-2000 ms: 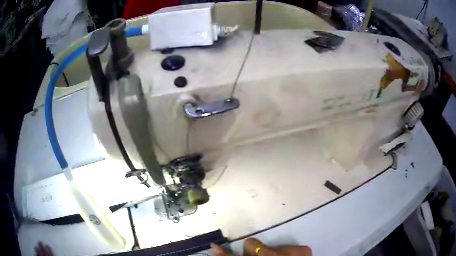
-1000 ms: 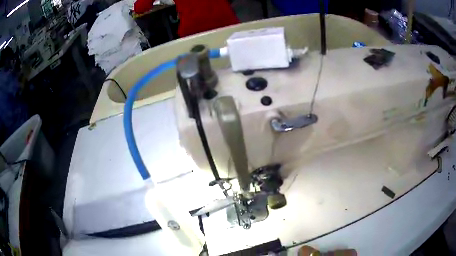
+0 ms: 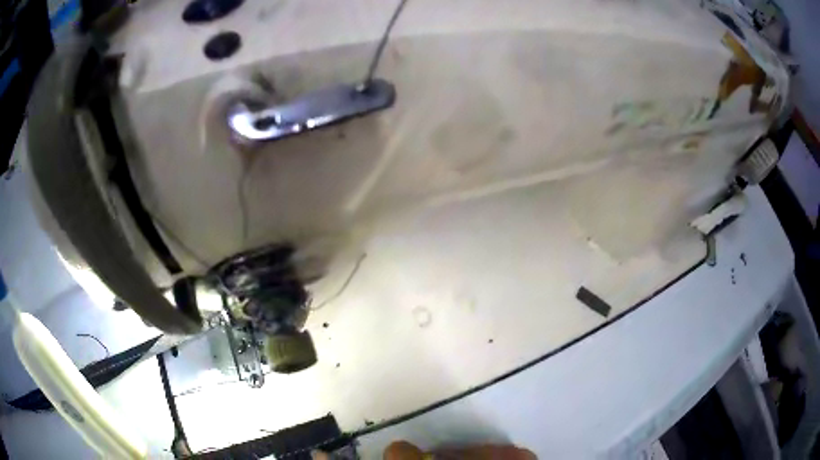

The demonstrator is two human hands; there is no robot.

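A black strip (image 3: 292, 437) lies along the front edge of the machine bed, its squared end near the bottom centre. My right hand (image 3: 460, 452) is just right of that end, mostly cut off by the bottom edge; its grip is hidden. A fingertip also shows at the bottom edge below the strip's end. My left hand is out of the picture. The presser foot (image 3: 253, 367) is behind the strip, beside a dark brass-like knob (image 3: 292, 351). Another black strip (image 3: 108, 364) lies left of the needle area.
The cream machine head (image 3: 503, 117) fills the upper view, with a shiny thread guide (image 3: 310, 115) on its face. A long pale lamp (image 3: 67, 395) stands at lower left. A small dark scrap (image 3: 593, 301) lies on the bed. A bin with dark contents is at far right.
The view has moved closer to the machine. The small part of the left hand seen two seconds ago is gone. The right hand stays at the bottom edge near the strip's end.
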